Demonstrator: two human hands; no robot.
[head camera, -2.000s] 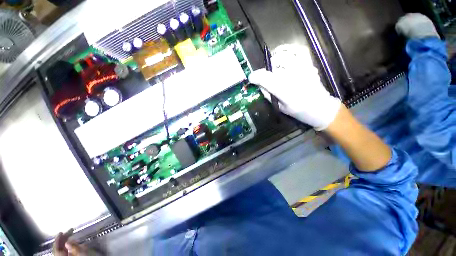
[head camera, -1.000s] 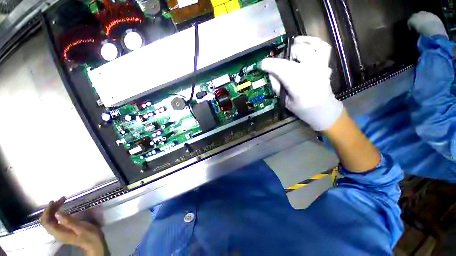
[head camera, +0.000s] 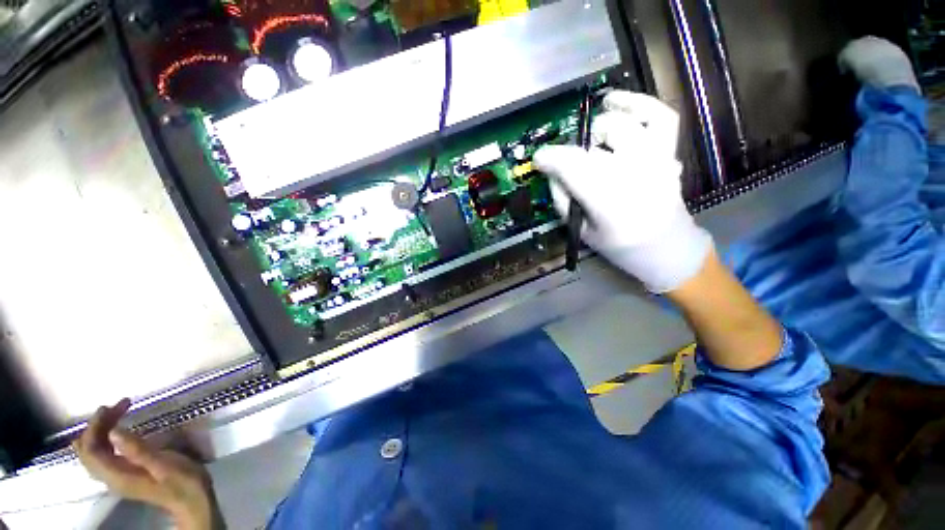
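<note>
A green circuit board crowded with parts lies in a black carrier. A long silver heatsink crosses it, with a black wire over it. Copper-wound coils and two pale-topped round capacitors show at the upper left. My right hand, in a white glove, holds a thin dark pen-like tool upright over the board's right end; the fingers hide that corner. My left hand, bare, is at the rail at the lower left, holding nothing visible, fingers apart.
A silver conveyor rail with a dark chain runs along my body. Metal bars cross the line right of the carrier. Another person's gloved hand and blue sleeve are at the right. Yellow-black tape marks the floor.
The board and carrier have shifted right and up in view, cutting off the finned heatsink. My right hand keeps the tool near the right end. My left hand has come further into view.
</note>
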